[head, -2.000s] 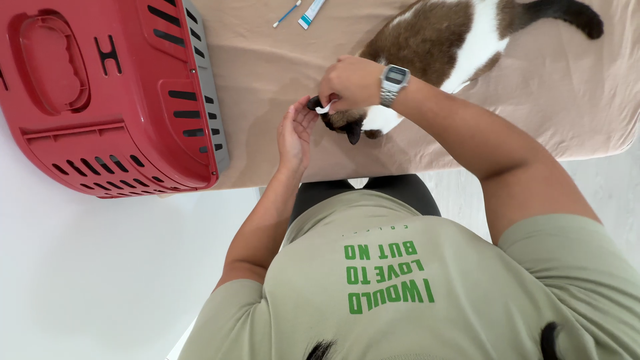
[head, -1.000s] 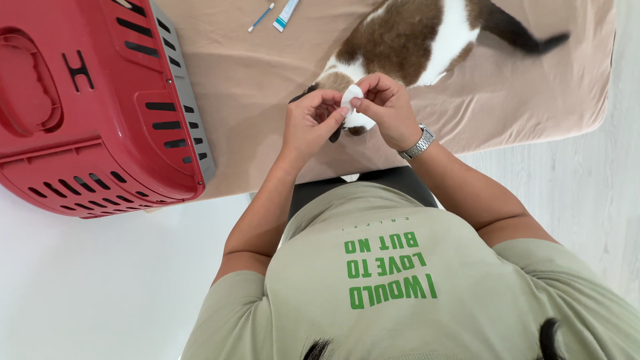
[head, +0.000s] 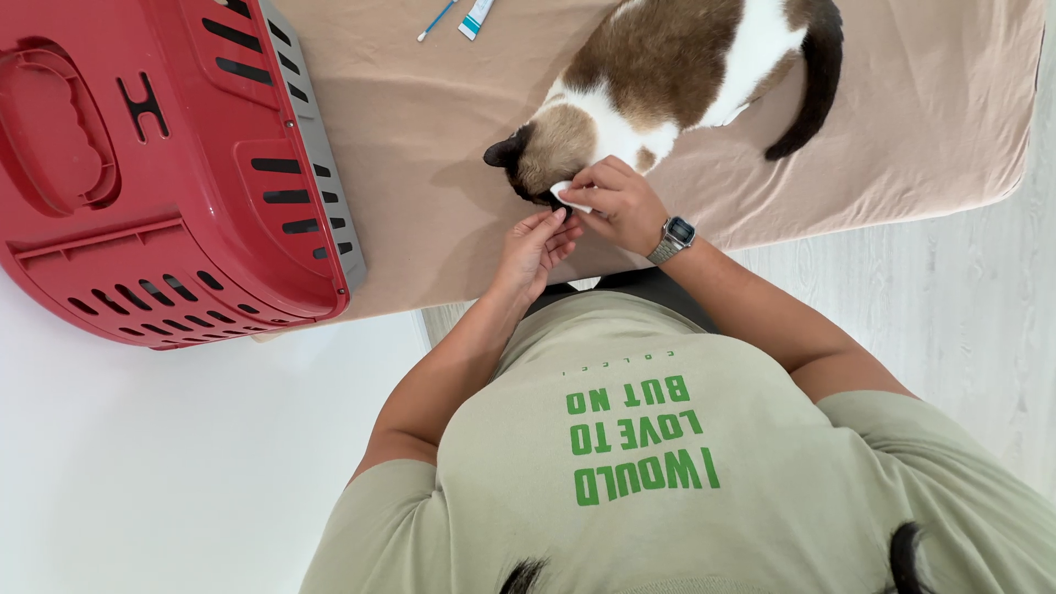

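A brown and white cat (head: 652,66) lies on a beige sheet, its head toward my hands and its dark tail curved to the right. My right hand (head: 620,202), with a wristwatch (head: 679,232) on the wrist, pinches a white cotton pad (head: 569,196) against the near ear. My left hand (head: 535,247) has its thumb and fingertips on that dark ear, just below the cat's head. The cat's face is turned down and mostly hidden.
A red and grey plastic pet carrier (head: 198,157) stands at the left on the bed (head: 891,165). Beyond my hands lie a blue-stemmed cotton swab (head: 437,21) and a small white and teal tube (head: 475,20). Pale flooring (head: 891,289) shows at the right past the bed's edge.
One second ago both hands held the white pad together over the cat's head; now only my right hand holds it, at the ear. The cat's tail has curled toward the near edge.
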